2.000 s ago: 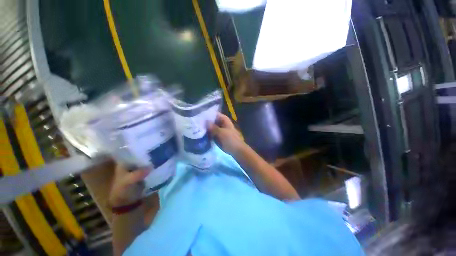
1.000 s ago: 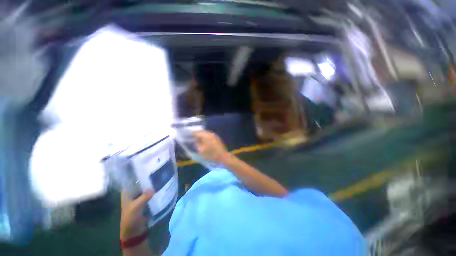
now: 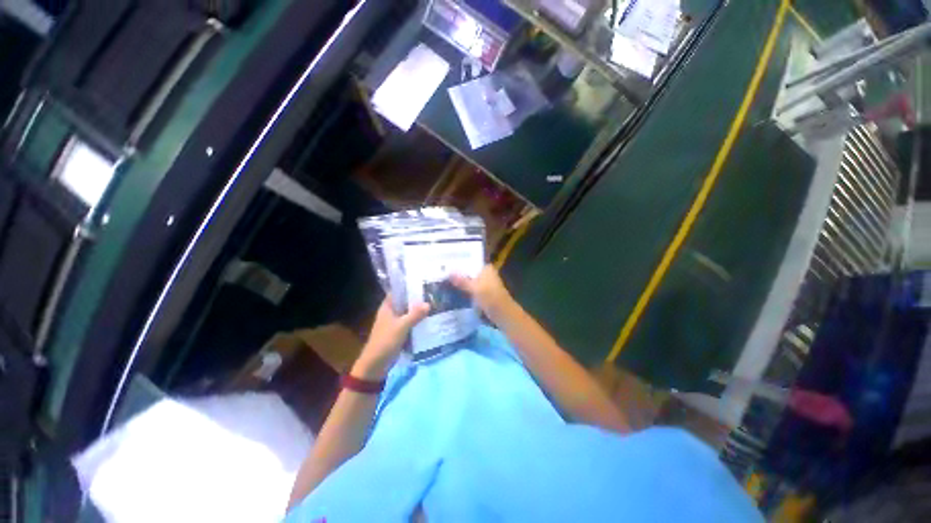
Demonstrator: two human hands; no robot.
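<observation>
A stack of several accessory packs (image 3: 441,255), clear bags with white printed paper and a dark square, is held upright in front of my blue-clad torso. My left hand (image 3: 396,332) grips the stack's left side, thumb on the front. My right hand (image 3: 484,290) grips its right side, thumb near the dark square. Fingers behind the packs are hidden.
The line conveyor (image 3: 194,240) curves along the left. White sheets (image 3: 194,460) lie at lower left beside an open brown carton (image 3: 306,358). A green-topped table (image 3: 541,153) with papers stands ahead. A roller conveyor (image 3: 842,204) is right.
The view has swung round, with the white sheets now at lower left. The packs, held apart in two hands earlier, are now together in one stack between both hands.
</observation>
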